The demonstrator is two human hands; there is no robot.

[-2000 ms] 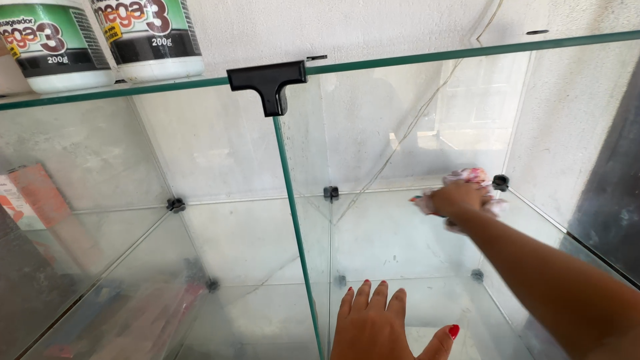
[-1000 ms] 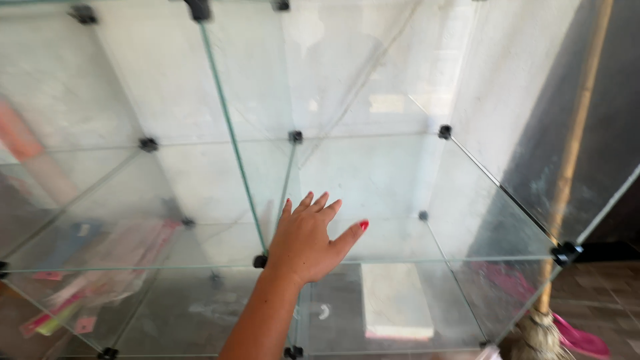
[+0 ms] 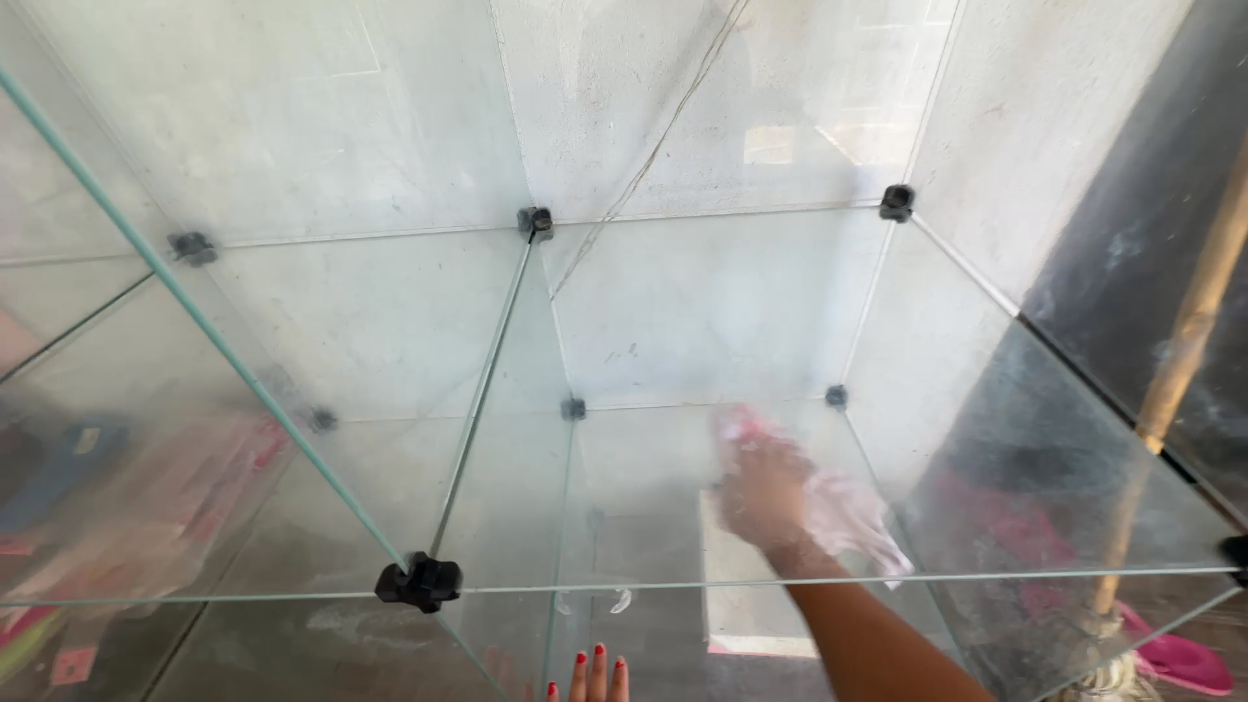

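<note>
My right hand is closed on a crumpled pink and white cloth, seen blurred within the lower right compartment of a glass shelf unit. The cloth sticks out on both sides of the hand. A glass shelf's front edge runs across the view near my right wrist. Only the fingertips of my left hand, with red nails, show at the bottom edge; they are extended, and nothing is seen in them. A black plastic connector joins the panes up and left of them.
More black connectors hold the panes. A whitish flat box lies low behind my right arm. Plastic-wrapped items are at the left. A wooden pole with a mop head and a pink object stand at the right.
My right hand with the cloth, at the upper right two seconds ago and out of view one second ago, is now lower in the unit. My left hand has dropped to the bottom edge.
</note>
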